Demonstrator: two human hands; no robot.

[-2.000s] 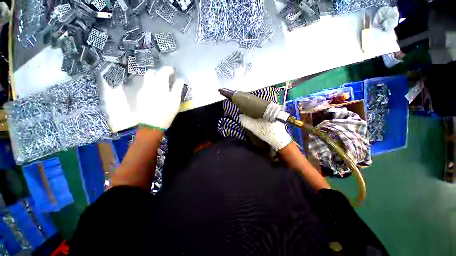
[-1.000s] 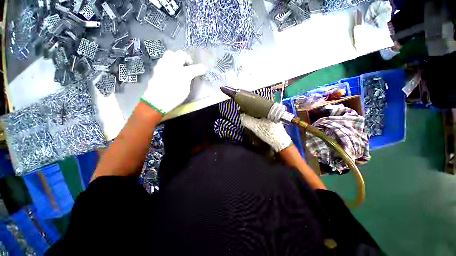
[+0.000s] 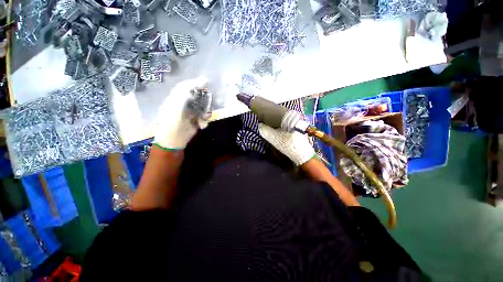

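Note:
My left hand [image 3: 179,118], in a white glove with a green cuff edge, holds a small grey metal workpiece [image 3: 201,103] at the bench's front edge. My right hand [image 3: 289,144], also gloved, holds an olive-grey air tool [image 3: 268,112] over the striped cloth [image 3: 252,134]. The tool's dark nose points left toward the workpiece, with a gap between them. A small pile of slim silver parts [image 3: 261,72] lies on the bench beyond the tool tip.
Perforated metal plates [image 3: 154,65] lie loose at the back left. A large heap of silver pins [image 3: 256,22] is at the back middle. Flat glittering clear bags [image 3: 63,129] cover the left corner. A yellowish hose [image 3: 358,160] curves right past a blue bin [image 3: 438,132] and checked cloth [image 3: 380,154].
My left hand was reaching near the small pile a second ago; it has drawn back left and now shows the workpiece in its fingers. The tool has stayed nearly in place.

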